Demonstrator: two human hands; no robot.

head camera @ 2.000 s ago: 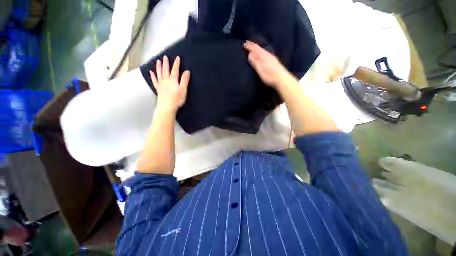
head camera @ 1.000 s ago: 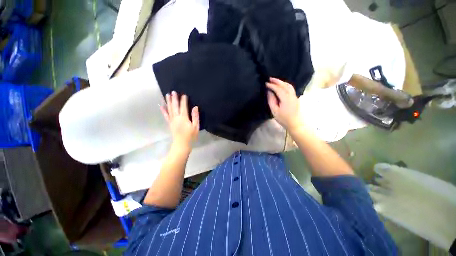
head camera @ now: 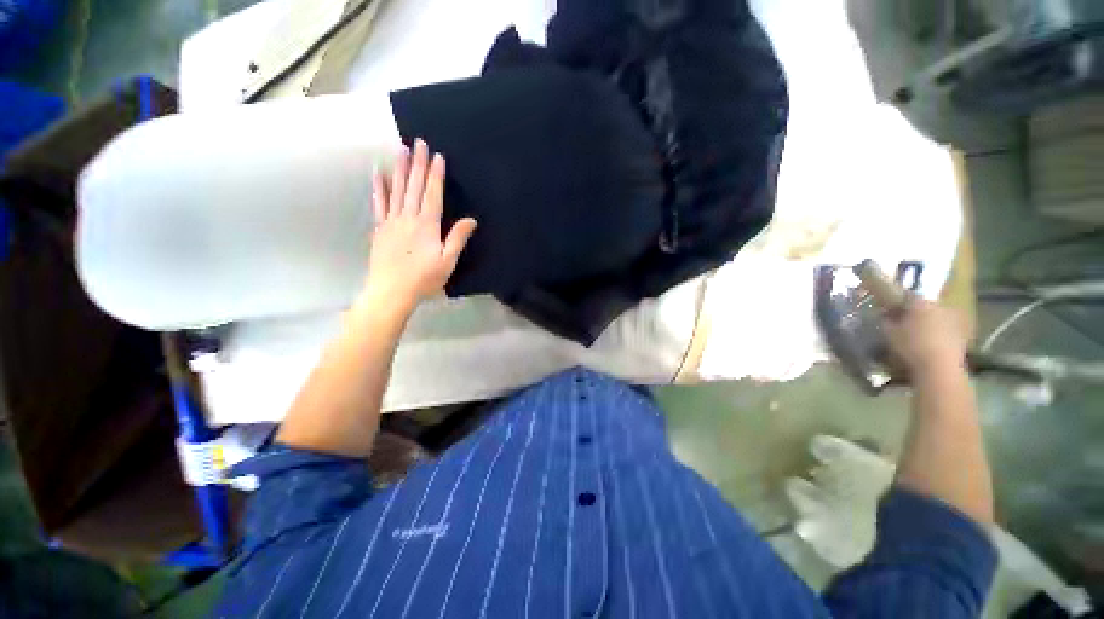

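The black garment (head camera: 545, 169) lies over the white padded arm of the board (head camera: 230, 212). Its matt part is smooth and flat on the left; shinier gathered cloth bunches on the right. My left hand (head camera: 412, 236) lies flat, fingers spread, on the garment's left edge and the white pad beside it. My right hand (head camera: 926, 333) is closed round the handle of the steam iron (head camera: 854, 320) at the right end of the table. The hand is slightly blurred and hides part of the handle.
The white ironing table cover (head camera: 835, 181) extends behind and right of the garment. A brown-lined bin with a blue frame (head camera: 73, 363) stands at the left. A pale glove-like shape (head camera: 847, 496) is below right. A pale hose (head camera: 1041, 302) runs off right.
My right hand has left the garment and taken hold of the iron. My left hand still rests at the garment's left edge. The view has shifted.
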